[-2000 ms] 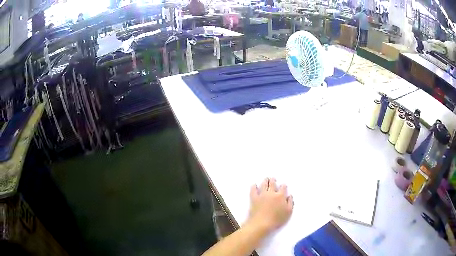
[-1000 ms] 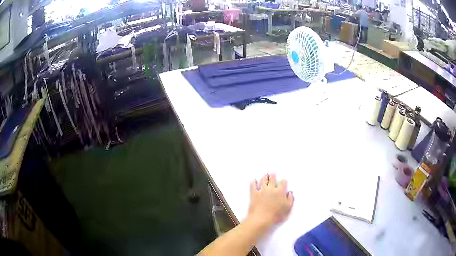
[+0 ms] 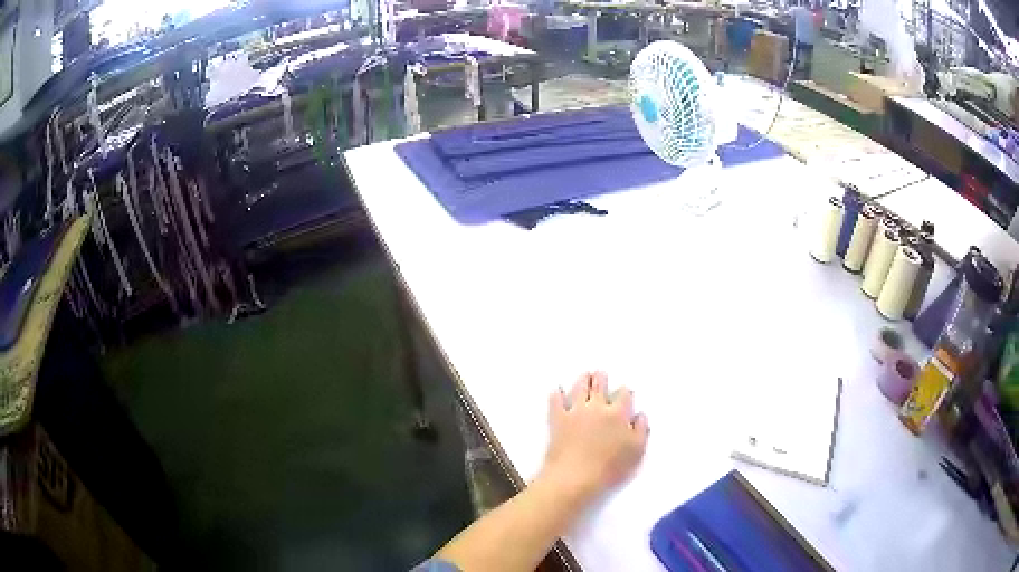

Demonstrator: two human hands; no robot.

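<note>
My left hand (image 3: 594, 436) is bare and rests palm down on the white table (image 3: 525, 302) near its left edge, fingers a little apart, holding nothing that I can see. A glossy dark-blue flat item, perhaps a sewing template (image 3: 726, 531), lies to the right of the hand, cut off by the bottom edge of the picture. It has a brown strip along its right edge and reddish and white lines. My right hand is not in view. A white notebook (image 3: 793, 436) lies flat beyond the blue item.
Navy fabric pieces (image 3: 525, 162) and a small fan (image 3: 676, 106) stand at the far end. Thread cones (image 3: 883, 263), pinkish tape rolls (image 3: 897, 378) and an orange carton (image 3: 927, 391) line the right side. A green floor (image 3: 279, 436) shows at left.
The whole view has shifted slightly, so the table items appear a little higher and further left. My left hand stays flat on the table. Slightly more of the blue item shows.
</note>
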